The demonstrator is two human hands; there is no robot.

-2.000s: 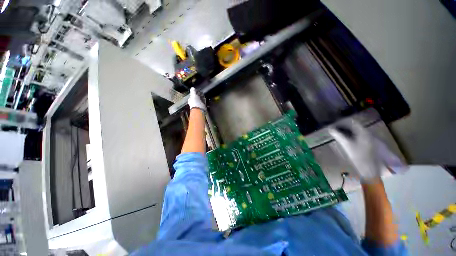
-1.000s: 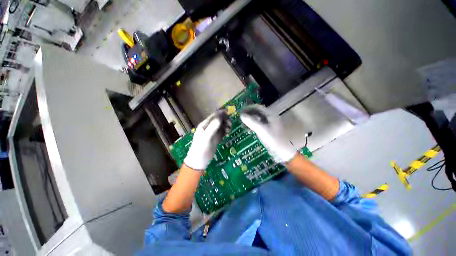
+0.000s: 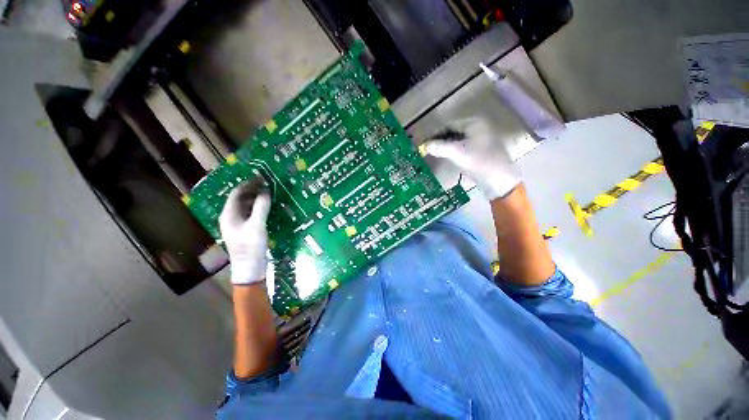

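Observation:
A large green circuit board (image 3: 333,180) lies slanted in front of my body, solder side up, over the front of the machine opening. Small yellow masking pieces (image 3: 351,231) dot its face and edges. My left hand (image 3: 245,230), in a white glove with dark fingertips, is over the board's left part with curled fingers. Whether it holds anything is hidden. My right hand (image 3: 480,162), also gloved, is at the board's right edge. Its thumb and finger meet at a small yellow piece by that edge.
A pale purple-white bottle (image 3: 523,102) with a narrow tip lies on the metal front ledge (image 3: 468,90), beyond my right hand. Metal rails (image 3: 193,115) run inside the opening. Yellow-black tape (image 3: 628,187) marks the floor at right. Black cables and equipment stand at the far right.
My hands have moved apart from the board's middle, the left to its left part, the right to its right edge. The bottle, earlier in my right hand, lies on the ledge. The view has shifted.

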